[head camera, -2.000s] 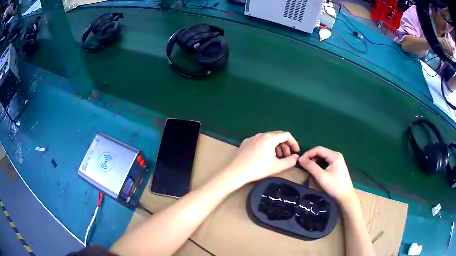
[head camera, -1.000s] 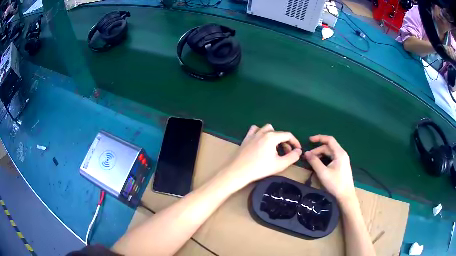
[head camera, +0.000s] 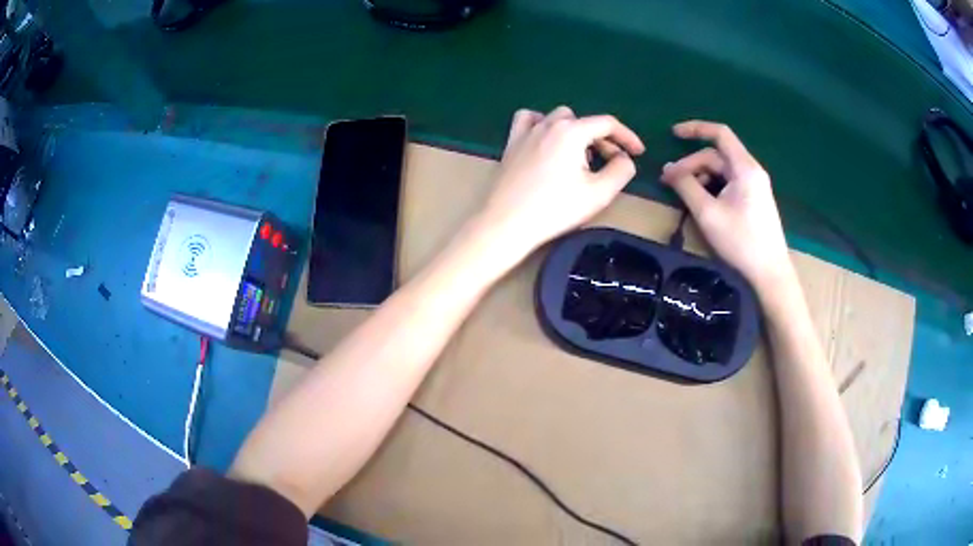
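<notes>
The black oval dock (head camera: 649, 307) lies on the tan cardboard sheet (head camera: 480, 469), its two glossy wells reflecting white light. A thin dock cable (head camera: 678, 229) leaves its far edge toward my right hand. My left hand (head camera: 555, 176) is beyond the dock's left part, with curled fingers and the thumb close to the index finger. My right hand (head camera: 734, 197) is just right of it, thumb bent toward the index finger. The two hands are apart. The dark gaps at the fingertips blend with the belt, so I cannot tell if either hand holds anything thin.
A black smartphone (head camera: 357, 211) and a silver charger box (head camera: 208, 267) with red lights lie to the left. A long black cable (head camera: 512, 464) crosses the cardboard. Headphones (head camera: 950, 165) lie on the green belt (head camera: 320, 64) at far right, others at the top edge. A white scrap (head camera: 934, 414) lies at right.
The view has tilted down, so the bench items appear higher and the belt headphones are partly cut off. The gap between my hands has widened.
</notes>
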